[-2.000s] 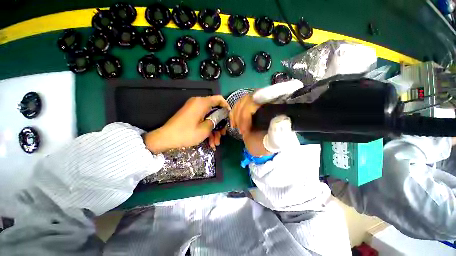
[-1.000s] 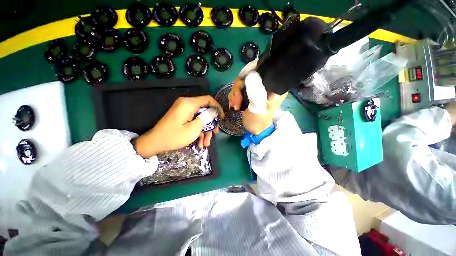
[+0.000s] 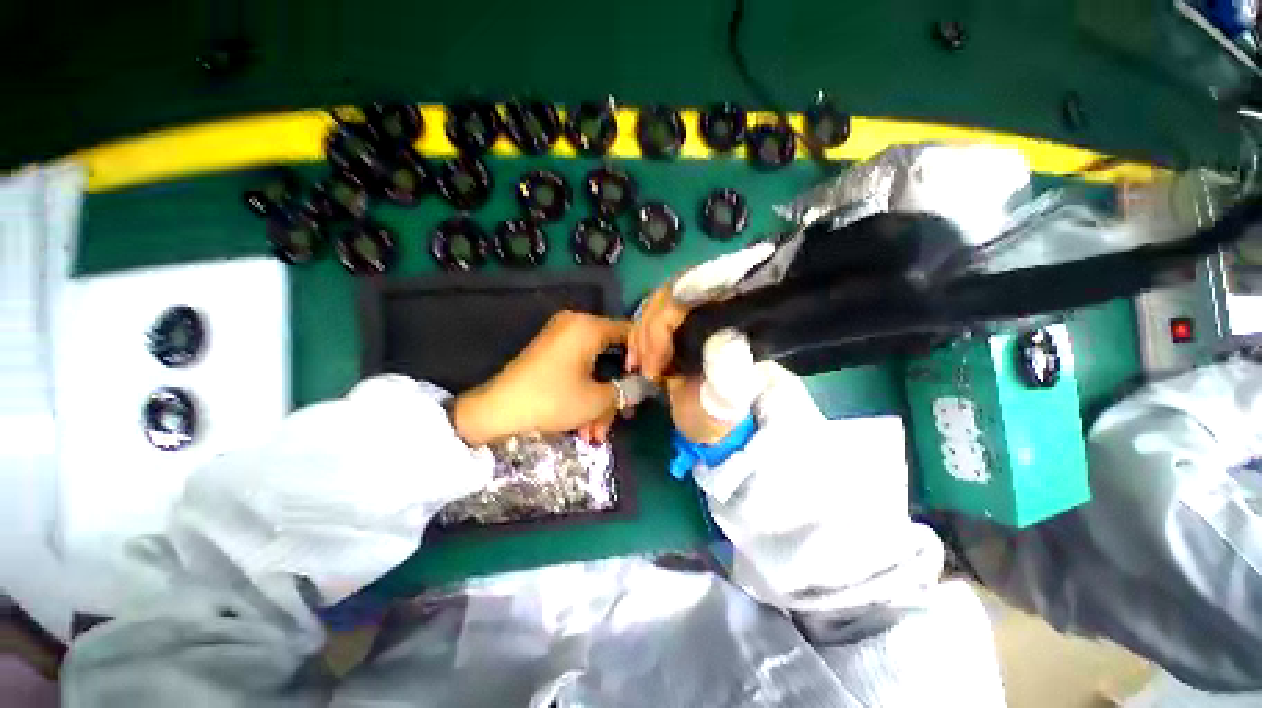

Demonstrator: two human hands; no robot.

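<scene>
My left hand (image 3: pixel 551 385) is shut on a round black unit (image 3: pixel 610 362), mostly hidden by the fingers, above the right edge of the parts tray (image 3: pixel 485 329). My right hand (image 3: pixel 692 362), with white finger cots and a blue wrist strap (image 3: pixel 714 447), grips the large black electric screwdriver (image 3: pixel 858 297), which lies slanted to the right. Its tip end is at the unit beside my left fingers; exact contact is hidden. Small silver metal parts (image 3: pixel 533 479) fill the tray's near half. The screw dish is almost wholly hidden behind my hands.
Many black units (image 3: pixel 543 195) stand along the yellow line. A white foam sheet (image 3: pixel 229 380) at left holds two units. A clear bag (image 3: pixel 930 187) is behind the screwdriver. A teal-green box (image 3: pixel 1010 443) bears one unit. A grey controller (image 3: pixel 1179 327) and another person's sleeve (image 3: pixel 1176 484) are at right.
The screwdriver has swung from upright over the dish to slanting right, its tip end now at the unit in my left hand. My hands have come together. The view has shifted.
</scene>
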